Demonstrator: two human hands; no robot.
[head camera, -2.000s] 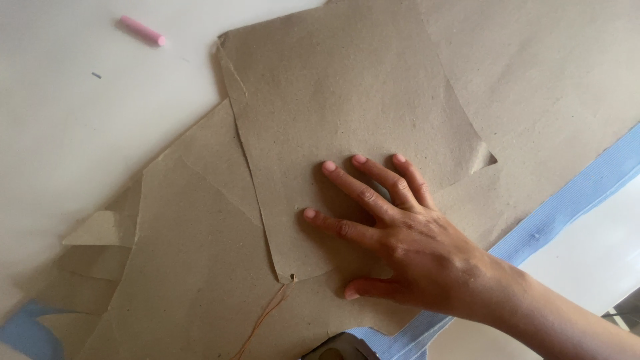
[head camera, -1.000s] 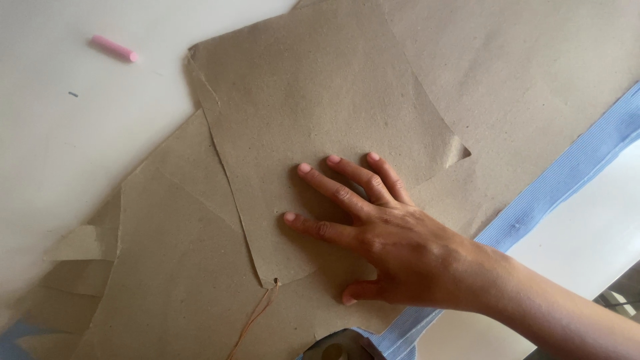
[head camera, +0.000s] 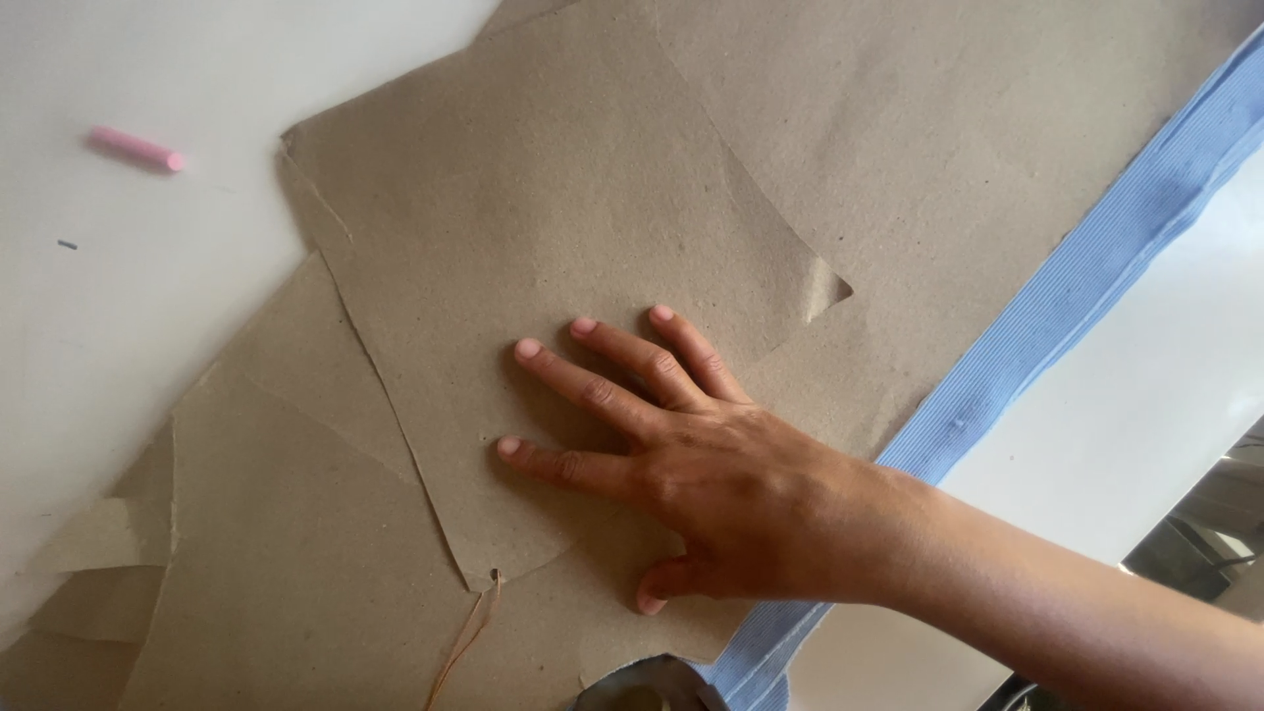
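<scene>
My right hand (head camera: 731, 484) lies palm down on a brown kraft paper piece (head camera: 494, 227), its fingers spread and its thumb over the larger brown paper (head camera: 286, 553) underneath. The upper piece has a punched hole near its lower corner, with a thin brown string (head camera: 459, 647) at it. A blue finely striped fabric (head camera: 1047, 306) shows along the right edge of the larger paper and passes under my wrist. My left hand is out of view.
On the white table (head camera: 197, 59) lie a pink chalk-like stick (head camera: 135, 149) and a tiny dark scrap (head camera: 67, 245). A dark rounded object (head camera: 652, 688) is cut off at the bottom edge. Layered paper edges (head camera: 99, 602) fan out at lower left.
The view has shifted, moving the papers and pink stick left in the picture. My right hand keeps about the same spread pose and place on the paper.
</scene>
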